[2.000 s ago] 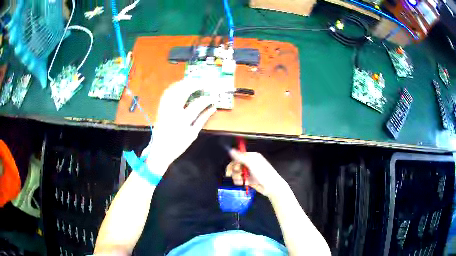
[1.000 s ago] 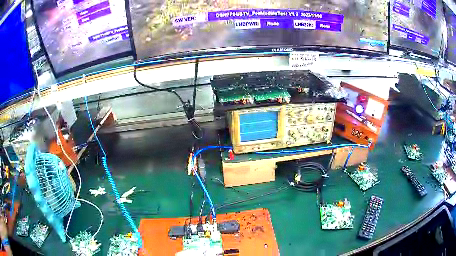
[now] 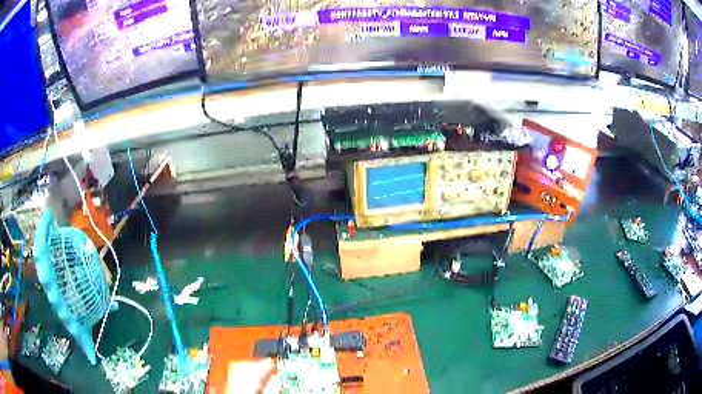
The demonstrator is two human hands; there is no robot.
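A green-white circuit board [image 3: 308, 372] lies on the orange-brown mat [image 3: 389, 354], cut off by the bottom edge. Its back edge meets the plug-in leads, between two dark blocks on the mat. A bright blue cable [image 3: 314, 288] rises from there. My left hand [image 3: 250, 377] is a bright blur at the bottom edge, over the mat just left of the board. Its fingers cannot be made out, nor whether it touches the board. My right hand is out of the picture.
Light blue fan [image 3: 73, 281] and coiled blue cord [image 3: 164, 292] stand left. Other boards [image 3: 516, 325] lie on both sides. Remote control [image 3: 569, 329] is right. Oscilloscope [image 3: 396, 186] and orange instrument box [image 3: 550, 173] stand behind, below wide monitors [image 3: 400, 46] with purple bars.
The view has swung up from the mat to the screens. My left hand, out of view a second ago, shows again at the bottom edge. My right hand with the red-handled tool has left view.
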